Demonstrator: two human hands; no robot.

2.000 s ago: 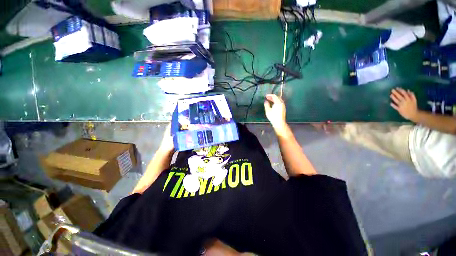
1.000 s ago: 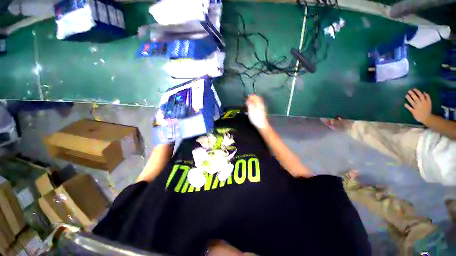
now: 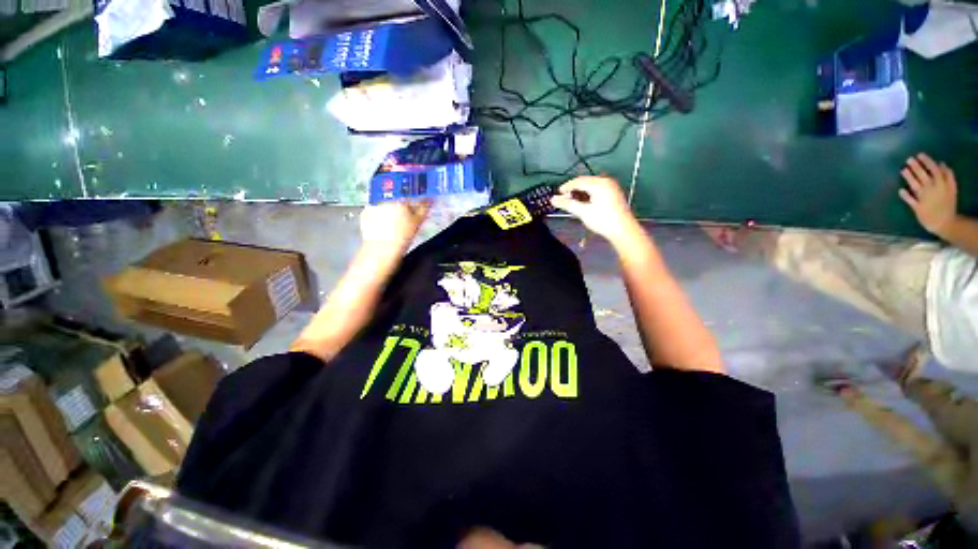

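A blue retail box (image 3: 434,184) lies at the bench's near edge, its dark contents partly showing. My left hand (image 3: 393,220) is at its near left corner and holds that edge; the fingertips are partly hidden. My right hand (image 3: 598,204) grips the right end of a small dark device (image 3: 542,201) in front of my chest. A yellow label (image 3: 510,214) with black marks shows at the device's left end, close to the box's right side.
More blue boxes and white inserts (image 3: 402,102) are stacked behind. Black cables (image 3: 574,97) lie tangled on the green bench (image 3: 268,139). A blue box (image 3: 863,91) stands at right, near another person's hand (image 3: 931,195). Brown cartons (image 3: 209,290) are on the floor at left.
My left hand has moved the box up and right to the bench edge. My right hand, earlier with nothing clear in it, now holds the dark device. The view has shifted.
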